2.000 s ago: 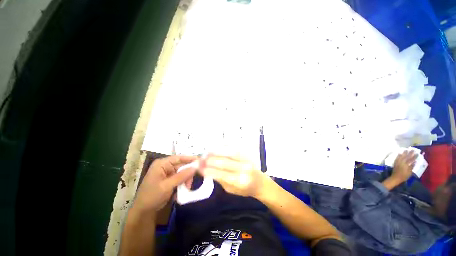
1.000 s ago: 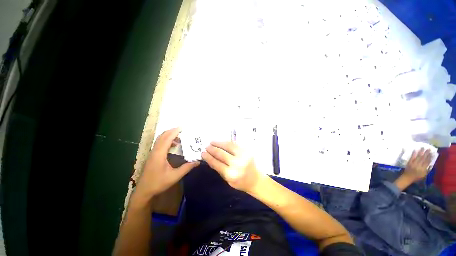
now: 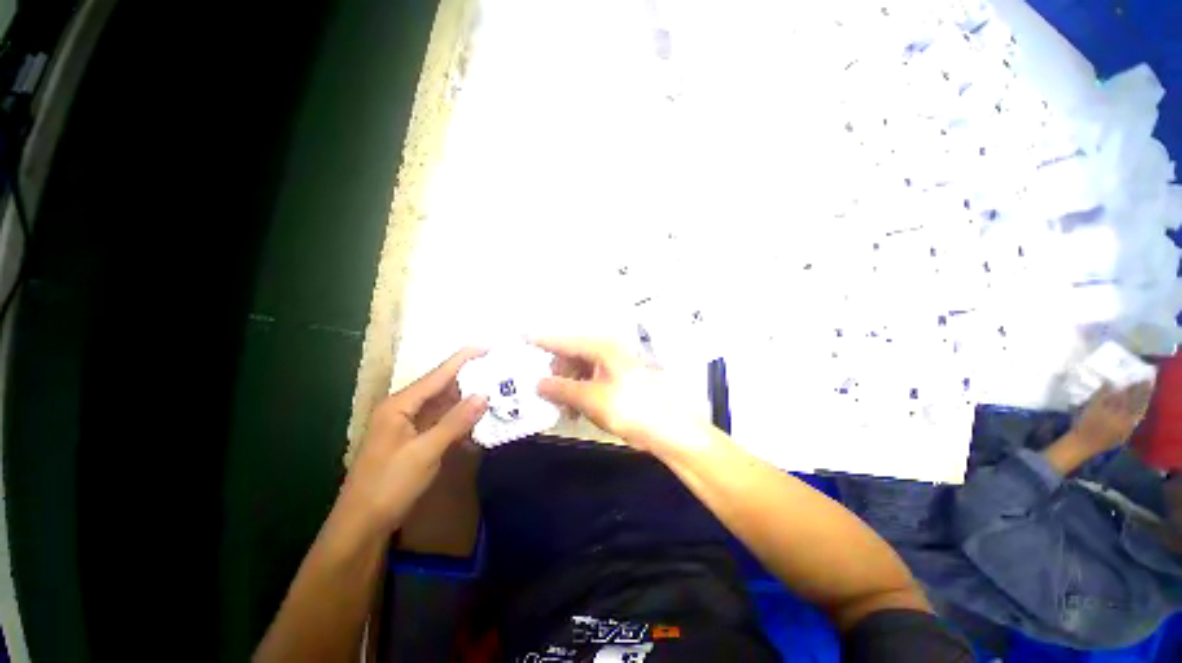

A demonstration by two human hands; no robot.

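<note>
A white rounded housing (image 3: 509,391) with small dark marks in its middle is held over the table's near edge. My left hand (image 3: 417,434) grips its left side, with fingers behind and the thumb near the front. My right hand (image 3: 607,389) grips its right side with thumb and fingers. A slim black-handled tool (image 3: 719,396) lies on the white tabletop (image 3: 570,194) just right of my right hand, partly behind my forearm. Small dark marks lie on the glaring table beyond my right hand; their detail is washed out.
Rows of white units with dark dots (image 3: 907,259) cover the table's right side. Fanned pale pieces (image 3: 1115,194) lie at the far right. Another person's hand (image 3: 1106,417) holds a white piece, beside a red bin (image 3: 1163,415). A dark green strip (image 3: 305,259) runs along the left.
The housing, earlier held with its opening showing, now shows its dark-marked face between both hands. The view has shifted slightly. The other person's hand has raised its white piece.
</note>
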